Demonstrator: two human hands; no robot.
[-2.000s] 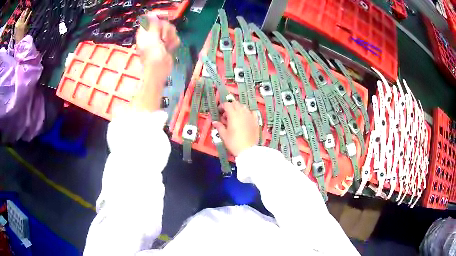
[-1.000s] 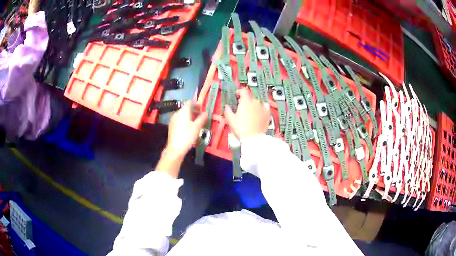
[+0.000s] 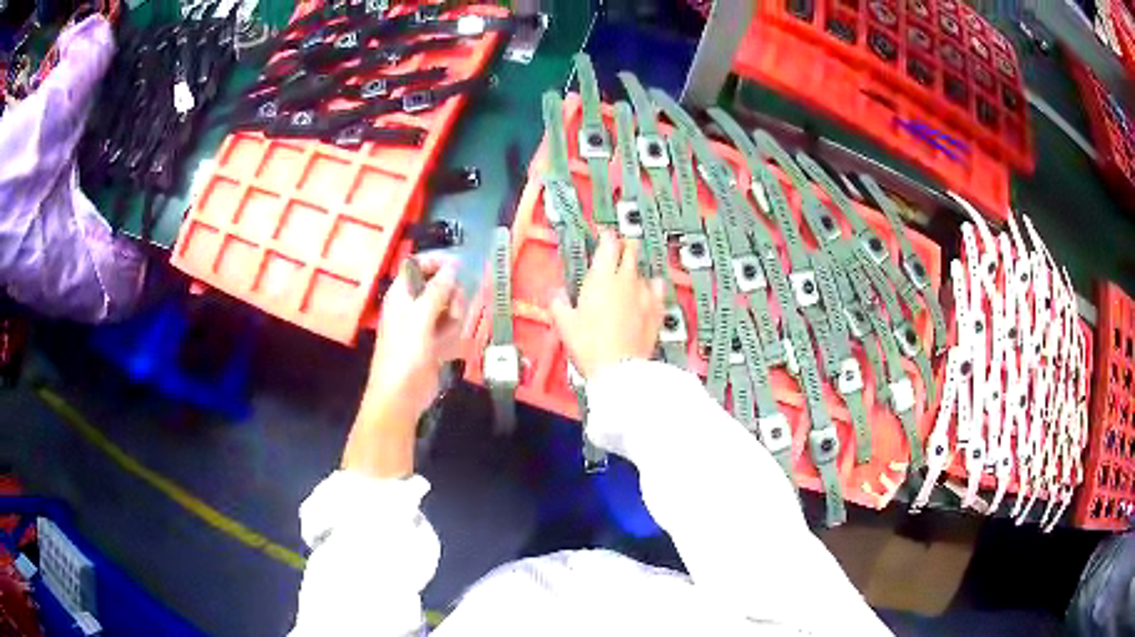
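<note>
Green-strap watches (image 3: 747,273) lie in overlapping rows across a red-orange tray (image 3: 538,255) in front of me. My left hand (image 3: 408,330) is left of this tray, closed around a strap; a greenish end shows above the fingers and a darker length hangs below. Its watch case is hidden. My right hand (image 3: 616,305) rests over the left part of the green watches, thumb and fingers apart; what lies under the palm is hidden. One green-strap watch (image 3: 502,363) lies between my hands at the tray's left edge.
White-strap watches (image 3: 996,361) lie on the right. A compartment tray (image 3: 299,218) is at left, with black-strap watches (image 3: 361,81) behind it. At back right, a filled tray (image 3: 896,44) is above another holding a blue item (image 3: 931,137). A lilac sleeve (image 3: 56,187) is far left.
My left hand has moved left from the green tray's edge, with a strap in it. My right hand has shifted slightly. A filled tray has appeared over the back-right tray.
</note>
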